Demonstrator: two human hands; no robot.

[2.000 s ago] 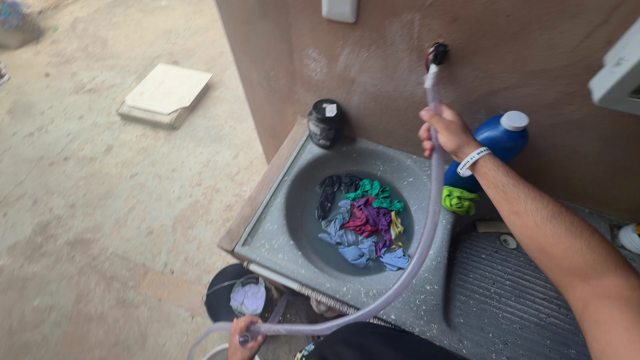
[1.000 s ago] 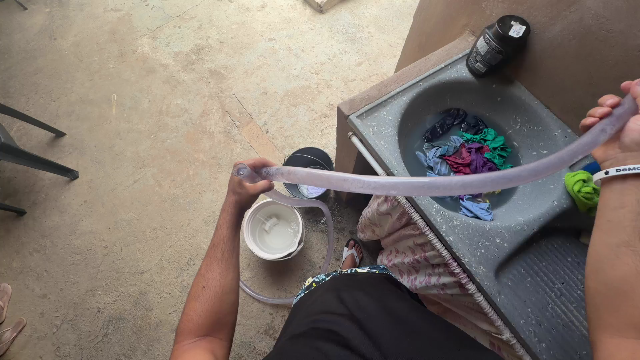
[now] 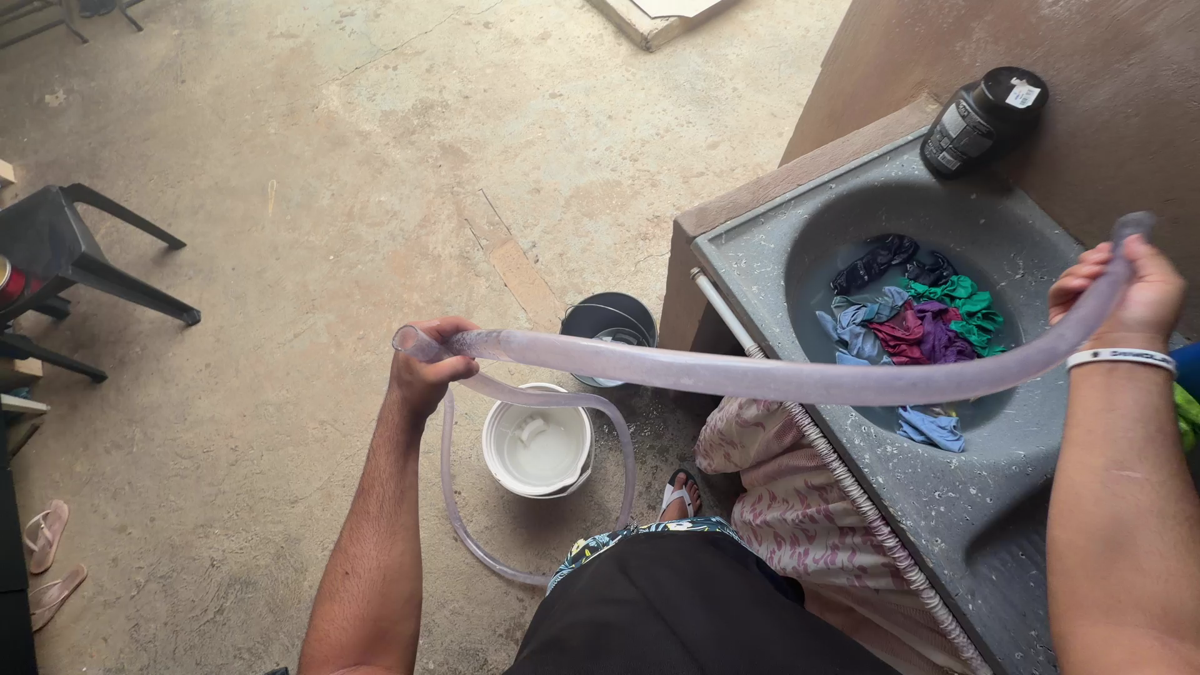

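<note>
A translucent plastic hose stretches between my hands. My left hand grips it near one open end, over the floor, and a loop of it hangs below. My right hand, with a white wristband, holds its other end above the right side of the grey stone sink basin. In the basin, wet clothes in green, purple, red and blue lie in water. Under the hose stand a white bucket and a black bucket, partly hidden.
A black plastic jar stands at the sink's back corner. The ribbed washboard part is at lower right, with a patterned cloth curtain under the sink edge. A dark plastic chair and flip-flops are at left.
The hose, joined to the wall tap two seconds ago, is off it, and its end is in my right hand. My left hand has risen with the other end. The view has swung left.
</note>
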